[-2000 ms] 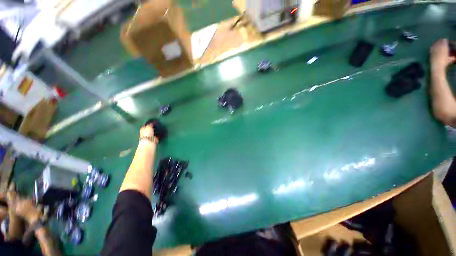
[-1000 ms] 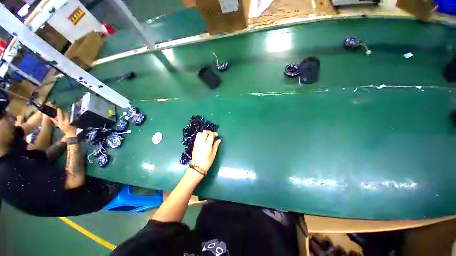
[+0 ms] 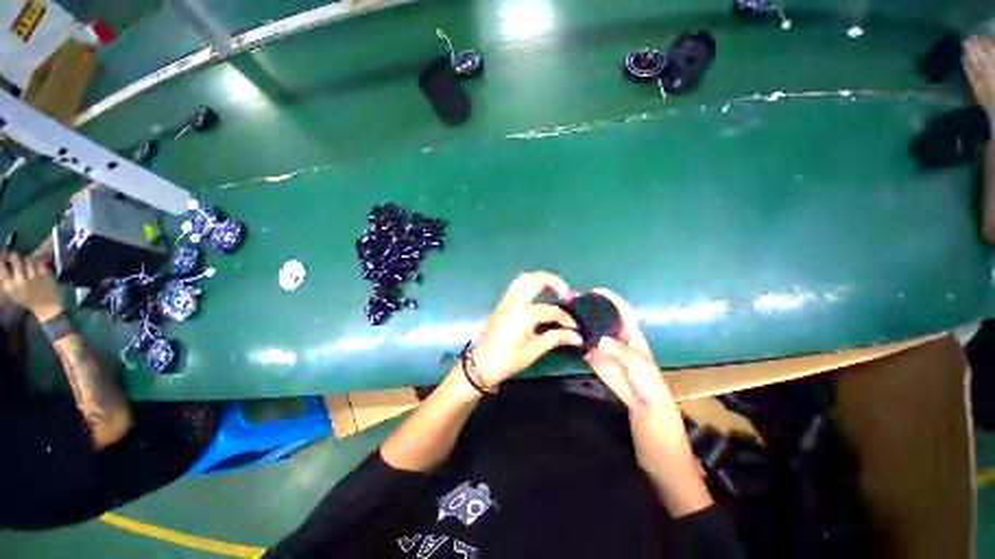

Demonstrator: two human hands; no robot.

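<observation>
A black cylindrical housing (image 3: 596, 318) is held between both hands, close to my body over the near edge of the green belt. My left hand (image 3: 526, 331) grips its left side, fingertips at its rim. My right hand (image 3: 627, 360) holds it from the right and below. Whether a small part is between the left fingers cannot be told. A loose pile of small glossy black parts (image 3: 395, 253) lies on the belt to the left of the hands.
A white disc (image 3: 291, 274) lies left of the pile. Motor assemblies (image 3: 178, 298) cluster beside a grey box (image 3: 107, 237) and a person's tattooed arm. More motors and black housings lie on the far belt (image 3: 709, 218). A carton (image 3: 911, 426) of housings is at right, by another person's hand.
My left hand has left the pile and moved right to the black housing. My right hand, out of view before, now holds the housing too. The view has shifted.
</observation>
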